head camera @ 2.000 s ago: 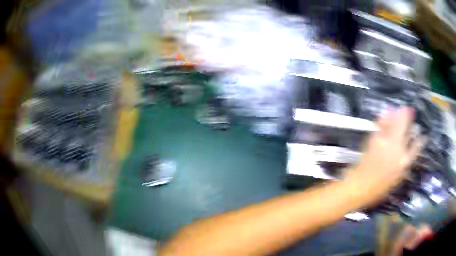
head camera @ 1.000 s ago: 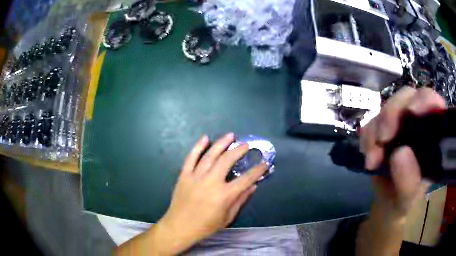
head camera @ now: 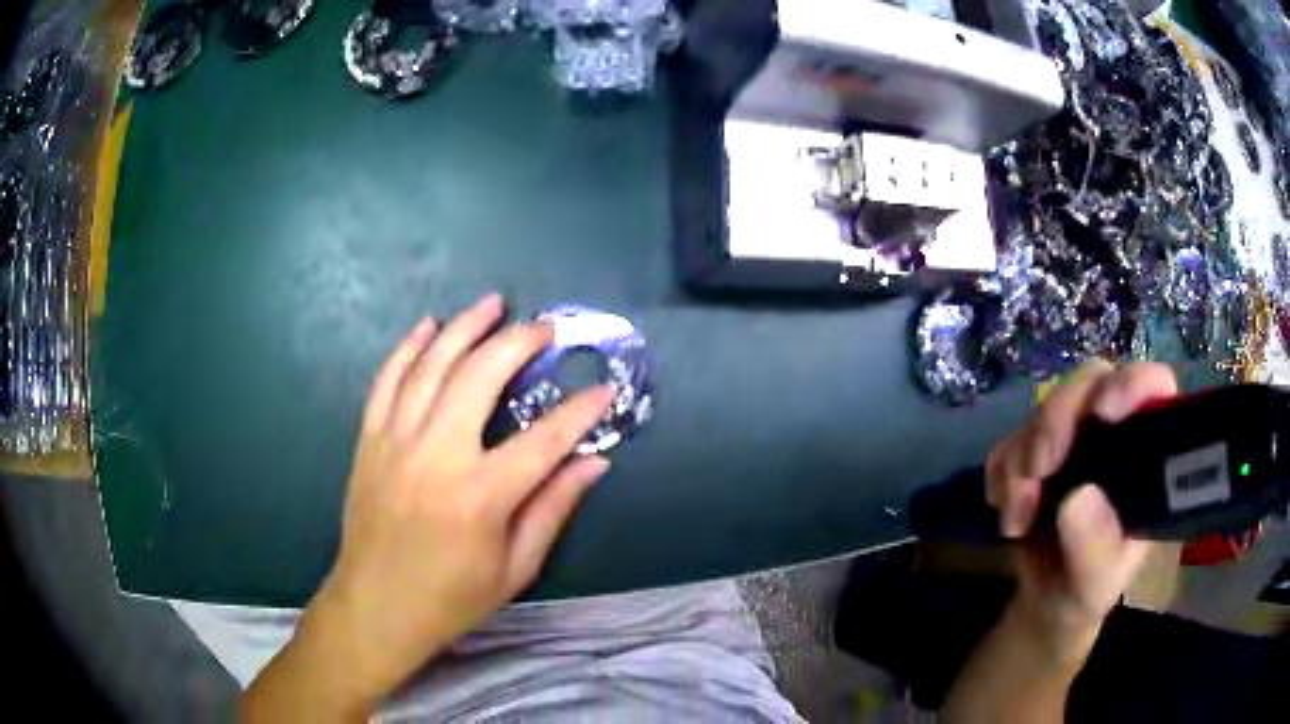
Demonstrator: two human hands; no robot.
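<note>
A ring board [head camera: 623,347], dark with silvery and whitish patches and a centre hole, lies flat on the dark green mat [head camera: 326,255]. My left hand [head camera: 446,439] is spread over its left side, with fingertips on the ring, pressing it to the mat. My right hand [head camera: 1082,495] is closed around a black electric screwdriver [head camera: 1153,474] with a pale label, a green light and a red part. The screwdriver's nose points left, over the mat's front edge, apart from the ring. Its bit tip is hard to make out.
A black-and-white screw feeder [head camera: 863,198] stands behind the ring. A tangled pile of ring assemblies [head camera: 1103,184] is at right, with one ring [head camera: 955,344] at its near edge. Rings [head camera: 401,50] and clear plastic pieces [head camera: 608,50] lie at the back. A blister tray [head camera: 43,283] is at left.
My right hand was over the right-side pile two seconds ago and now holds the screwdriver. My left hand has come onto a ring. Since one second ago, the view has shifted, with little hand movement otherwise.
</note>
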